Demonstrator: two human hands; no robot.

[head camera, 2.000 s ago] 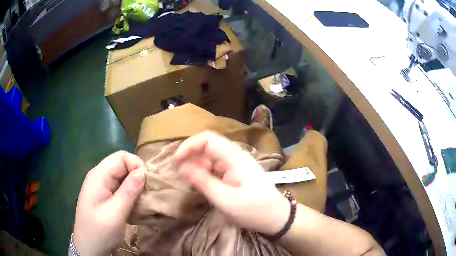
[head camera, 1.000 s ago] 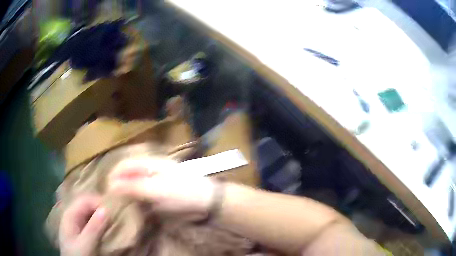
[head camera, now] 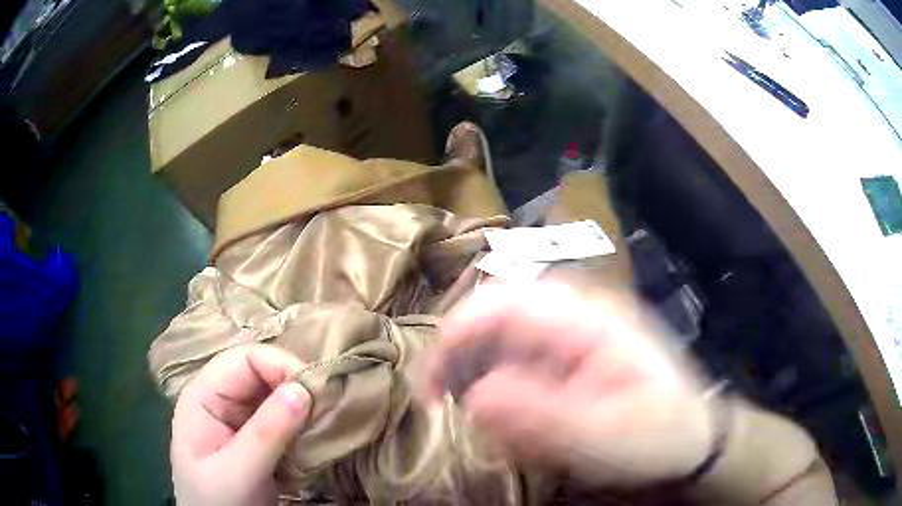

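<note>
Shiny beige-gold lining lies bunched over the lap, with matte camel cloth along its far edge. My left hand pinches a narrow lining seam between thumb and index finger. My right hand is motion-blurred, raised over the lining to the right of the left hand. It holds a small dark tool, which looks like thread snips; its blades are not clear. White hang tags lie just beyond the right hand.
A cardboard carton with dark cloth stands ahead. The white table curves along the right, with a dark slim tool and green patch. Blue plastic is at left. A shoe shows beyond the coat.
The view swung toward the table and back. The snips-like tool seen on the table earlier is gone from there, and a dark tool is in my right hand. More lining lies spread open.
</note>
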